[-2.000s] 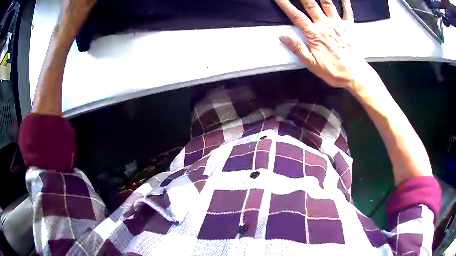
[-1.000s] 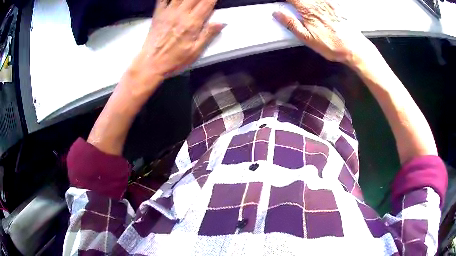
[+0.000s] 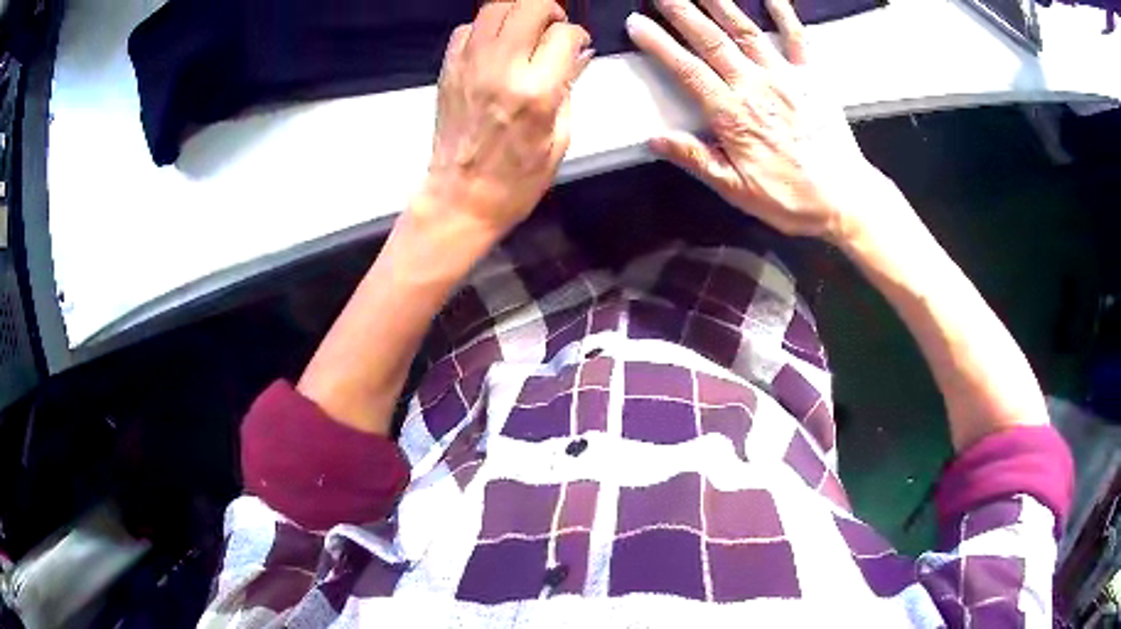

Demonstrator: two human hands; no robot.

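A long dark navy garment piece point(image 3: 283, 55) lies across the white ironing cover point(image 3: 271, 172), cut off by the top edge of the picture. My left hand point(image 3: 504, 117) is at the piece's near edge with its fingers curled in on the cloth, apparently pinching it. My right hand point(image 3: 762, 123) lies flat beside it, palm down, fingers spread over the cloth's near edge and thumb on the white cover. The fingertips of my left hand are partly hidden.
The pale front edge of the table point(image 3: 246, 279) curves just in front of my body. A dark frame runs along the table's left end. Dark items stand at the far right end. The dark green floor point(image 3: 910, 344) shows below at the right.
My left hand has moved from the far left end of the cloth to the middle, and its fingers have curled. My right hand has shifted slightly left. The view has shifted too.
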